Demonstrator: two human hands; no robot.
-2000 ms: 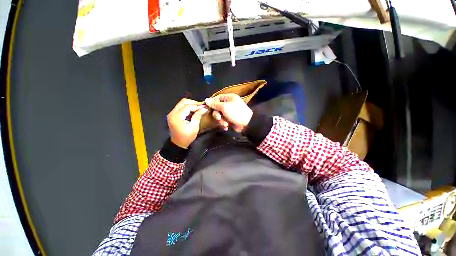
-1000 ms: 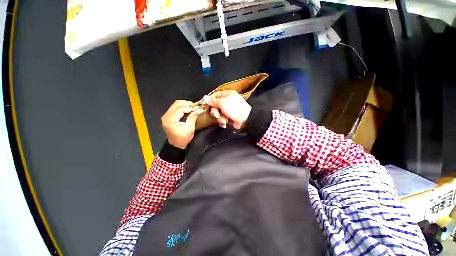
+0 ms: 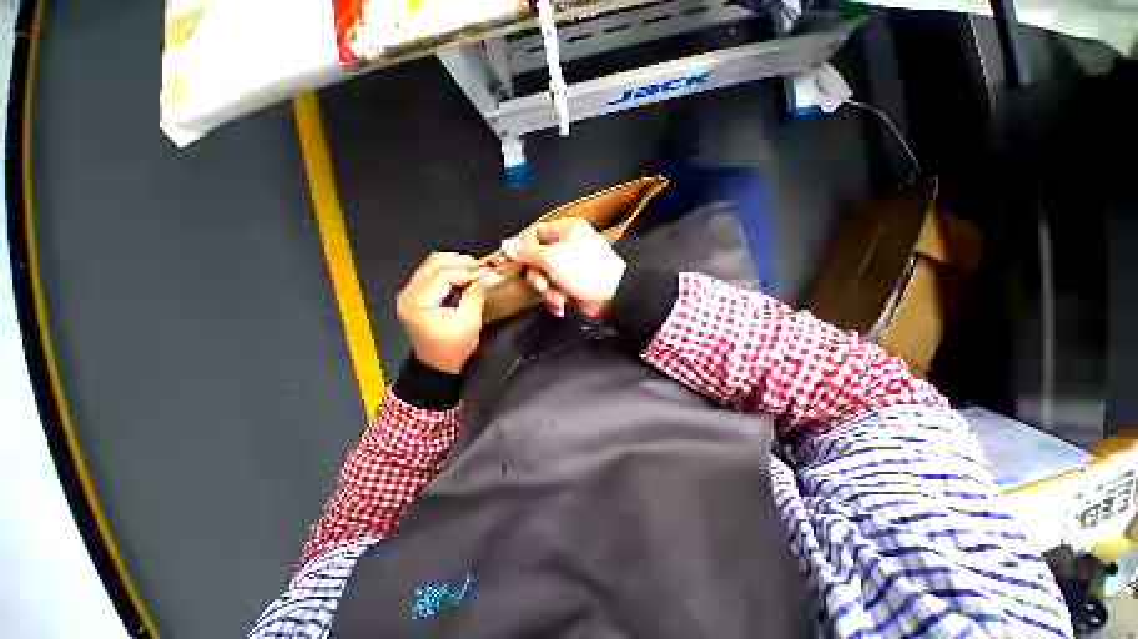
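A brown leather bag piece (image 3: 609, 210) is held over my lap, its mouth slightly open towards the upper right. My left hand (image 3: 439, 306) grips its left end between thumb and fingers. My right hand (image 3: 572, 265) pinches the upper edge close beside the left fingertips. The fingertips of both hands nearly meet there. Any small part between them is too small to make out.
A white worktable (image 3: 250, 63) with red tape is at the top, with a narrow pale bar (image 3: 554, 75) jutting towards me. Its frame reads JACK. An open cardboard box (image 3: 917, 293) stands right of my lap. Another box (image 3: 1086, 499) is at lower right.
The view has shifted, so the table sits higher in the picture. Both hands stay on the bag piece, with only small movements of the fingers at its edge.
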